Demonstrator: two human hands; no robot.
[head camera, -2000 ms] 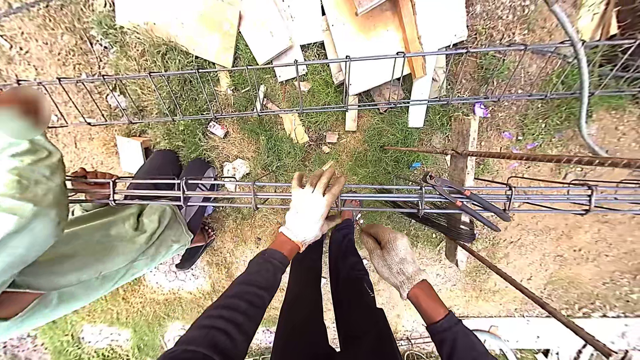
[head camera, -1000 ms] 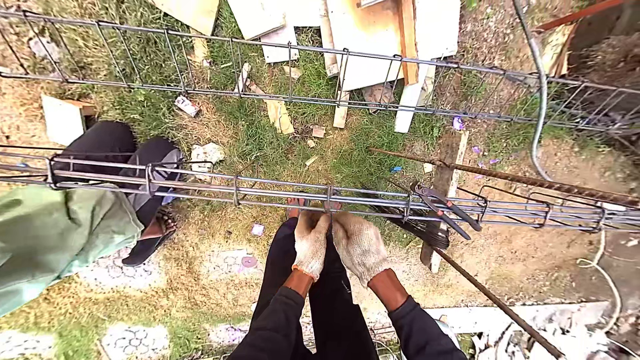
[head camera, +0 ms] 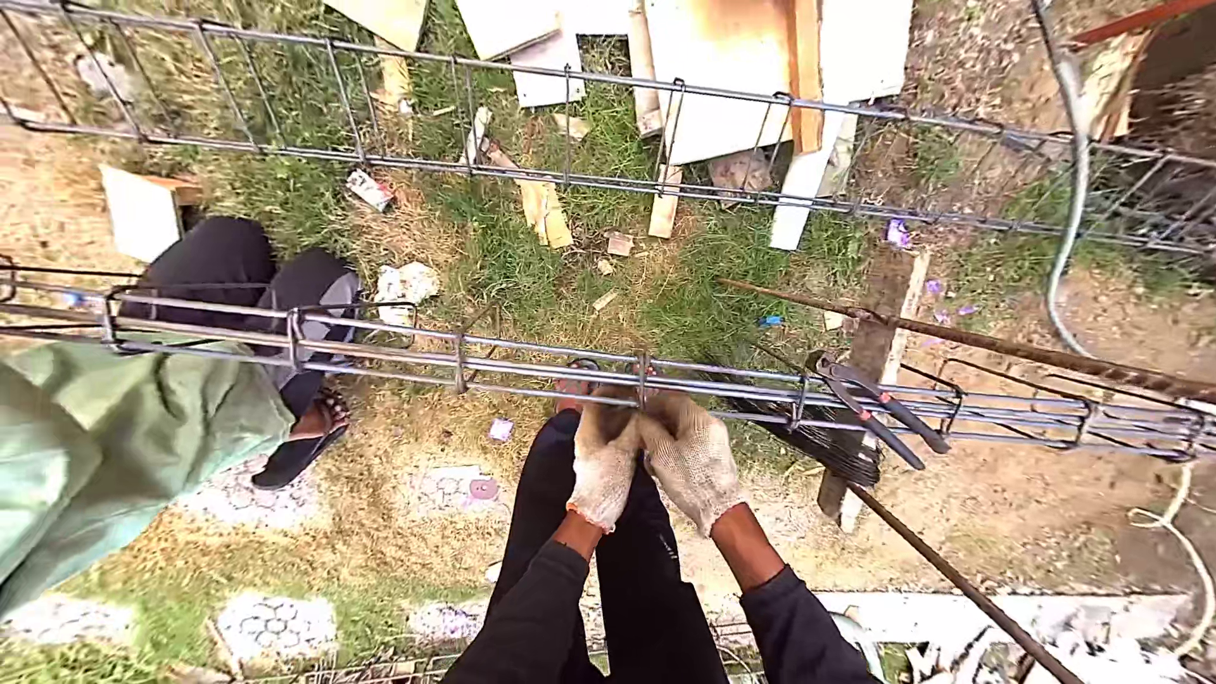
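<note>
A long rebar cage [head camera: 532,373] of thin steel bars with square stirrups runs across the view at the height of my hands. My left hand [head camera: 606,461], in a white knit glove, is at the cage's near bar beside a stirrup [head camera: 643,380]. Against it, from the right, sits my gloved right hand [head camera: 693,456]. The fingers of both are bent together at the bar; whether a tie wire is between them cannot be seen. Pincers with black and red handles [head camera: 879,408] lie on the cage to the right, over a bundle of black tie wire [head camera: 817,446].
A second rebar cage [head camera: 513,171] crosses beyond. A person in green cloth [head camera: 142,427] is at the left cage end. Rusty rebars [head camera: 969,570] and a wooden plank [head camera: 869,332] lie right, near a grey hose [head camera: 1078,190]. Board offcuts [head camera: 731,114] lie on the grass.
Two seconds ago my left hand was spread over the cage and my right was apart from it, below the bars. Now both are together at the near bar. The view has shifted.
</note>
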